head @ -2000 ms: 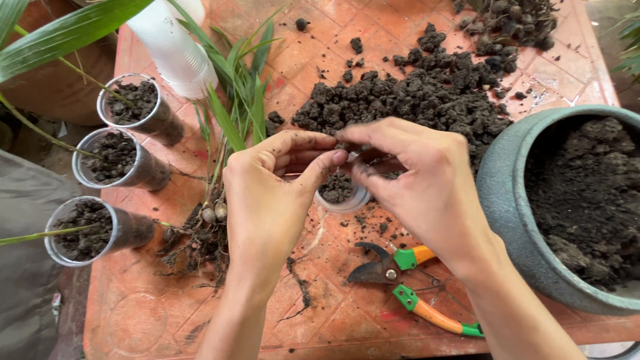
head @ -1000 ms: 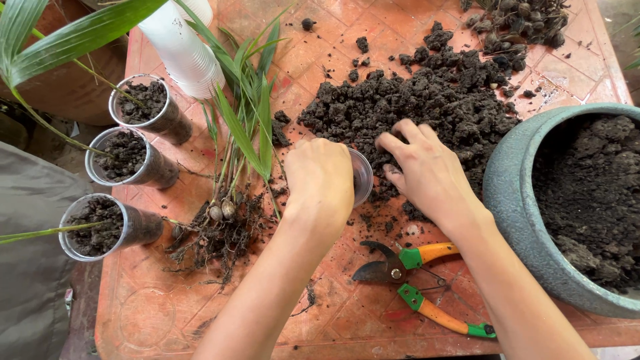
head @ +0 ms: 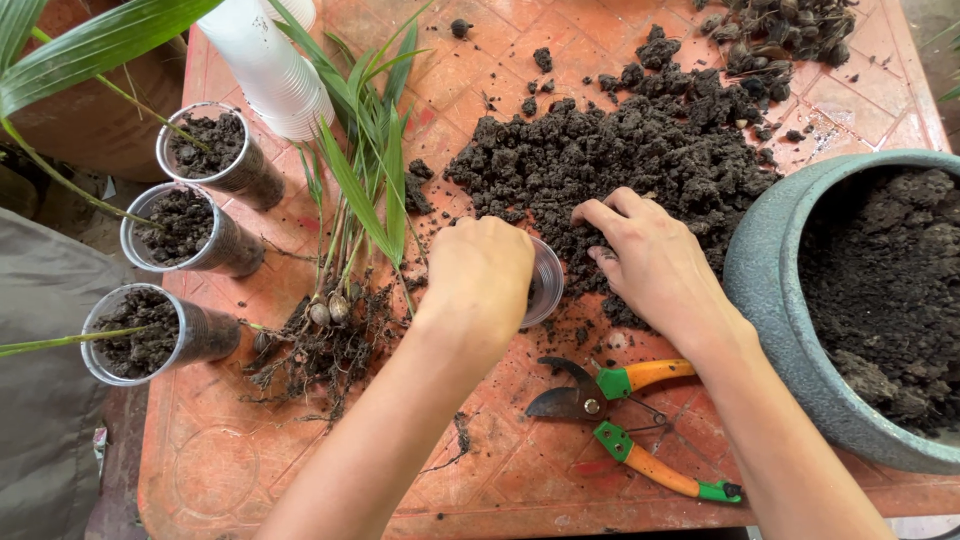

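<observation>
My left hand (head: 480, 281) is closed at the left side of a clear plastic cup (head: 549, 283), its fingers hidden from view, so what it grips cannot be told. Spread at the near edge of a dark soil heap (head: 622, 157), my right hand (head: 649, 259) touches the soil with its fingertips. Seedlings with long green leaves (head: 367, 180) lie left of my left hand, their seeds and tangled roots (head: 330, 345) toward me. Bypass pruning shears (head: 585, 397) with orange and green handles rest below my right hand, blades apart.
Three soil-filled plastic cups (head: 217, 176) (head: 202, 240) (head: 180, 334) with plant stems stand along the left. Stacked white cups (head: 270, 67) lie behind them. A grey-green pot (head: 765, 247) of soil occupies the right side. A seed cluster (head: 787, 26) lies at the back right of the orange table (head: 315, 480).
Both hands were together over the cup two seconds ago. They have since parted, my right hand moving onto the soil heap and my left staying by the cup.
</observation>
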